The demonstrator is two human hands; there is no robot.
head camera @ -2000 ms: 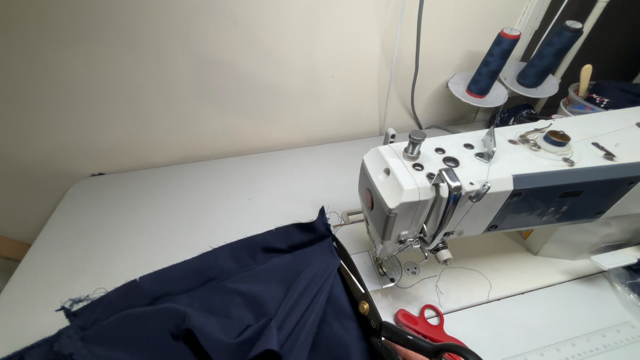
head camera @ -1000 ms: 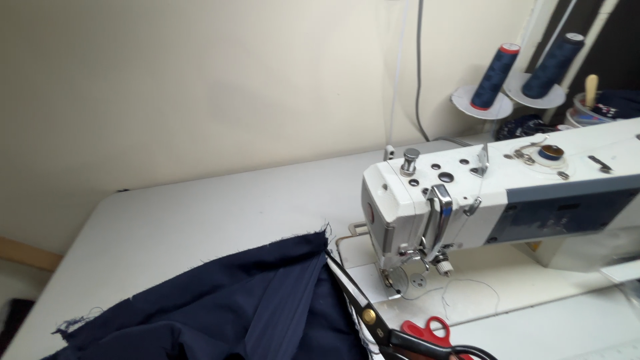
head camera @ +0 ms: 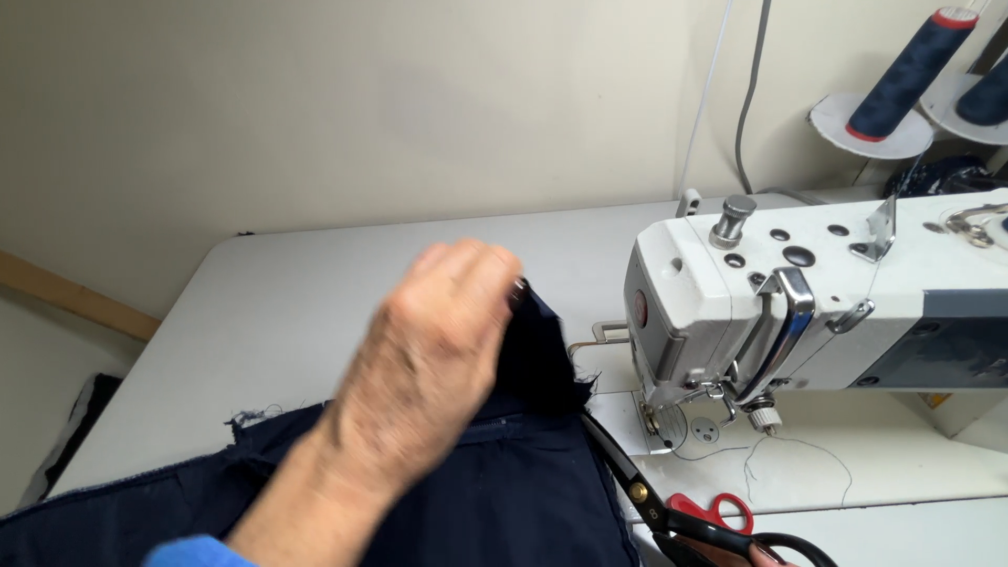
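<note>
My left hand (head camera: 429,339) pinches the raised edge of dark navy fabric (head camera: 504,504) between thumb and fingers, lifting a fold above the table. At the bottom right my right hand (head camera: 724,554) is partly in view, holding black-handled fabric shears (head camera: 642,492). The shears' blades lie along the right edge of the fabric, their tips by its frayed corner. Whether the blades are fully closed cannot be told. Red-handled scissors (head camera: 734,512) lie just behind the shears' handles. The white sewing machine (head camera: 709,299) stands to the right of the fabric.
The needle plate (head camera: 669,425) is close to the fabric's right corner, with loose thread trailing on the machine bed. A navy thread cone (head camera: 909,79) stands at the upper right. A pale wall (head camera: 394,110) runs behind the white table (head camera: 315,291).
My left hand has come into view and lifted the fabric's edge, which lay flat on the table one second ago. The shears remain at the fabric's right side.
</note>
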